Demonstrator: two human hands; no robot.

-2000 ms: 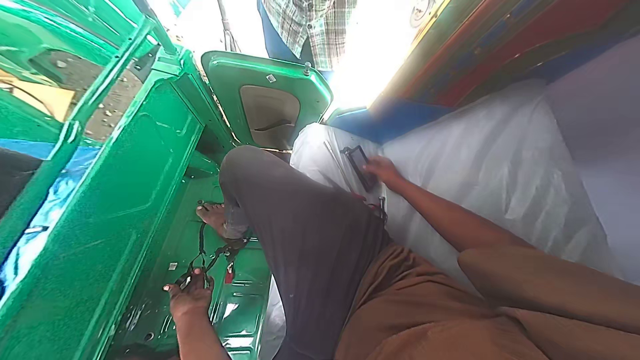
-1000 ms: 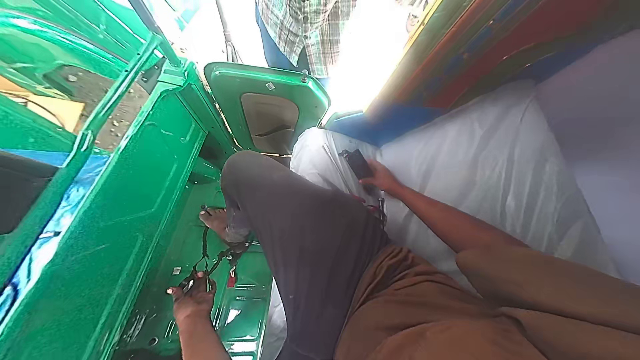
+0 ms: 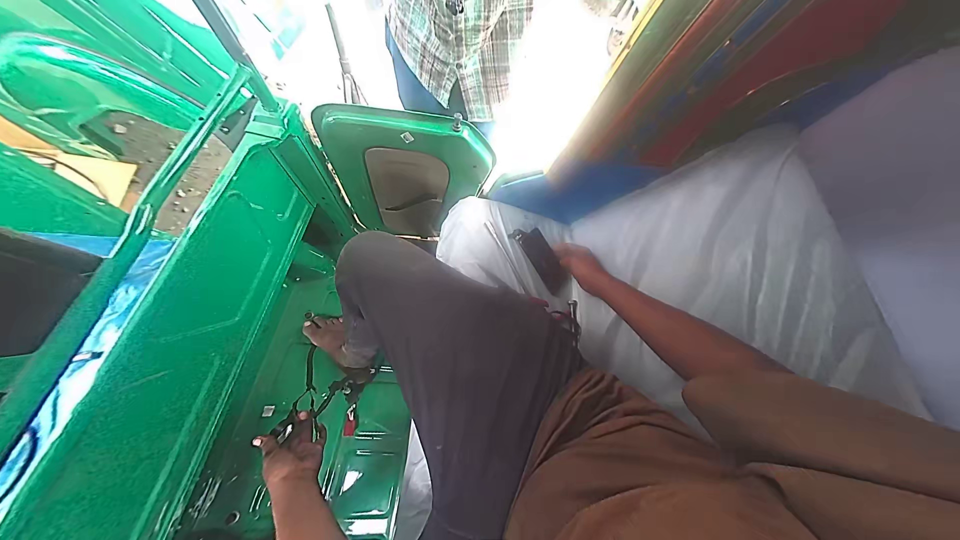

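My left hand point(image 3: 294, 448) is low at the left, palm up, its fingers around part of a black wiring bundle point(image 3: 330, 391) that runs over the green metal floor beside my bare foot point(image 3: 327, 335). A small red piece point(image 3: 350, 421) hangs by the wires. My right hand point(image 3: 582, 268) rests on the plastic-covered seat and grips the edge of a dark flat rectangular object point(image 3: 541, 259), whose exact kind I cannot tell. Close to my thigh, a tool with a metal tip point(image 3: 573, 309) and some red parts lie on the seat, partly hidden.
A green door panel point(image 3: 337, 127) stands open ahead, with a person in a plaid shirt point(image 3: 480, 45) beyond it. The green side wall point(image 3: 187, 315) rises at my left. White plastic sheeting point(image 3: 720, 247) covers the seat at my right, below a painted panel point(image 3: 720, 82).
The dark object by my right hand has tilted a little on the seat between the frames. My left hand stays at the wires.
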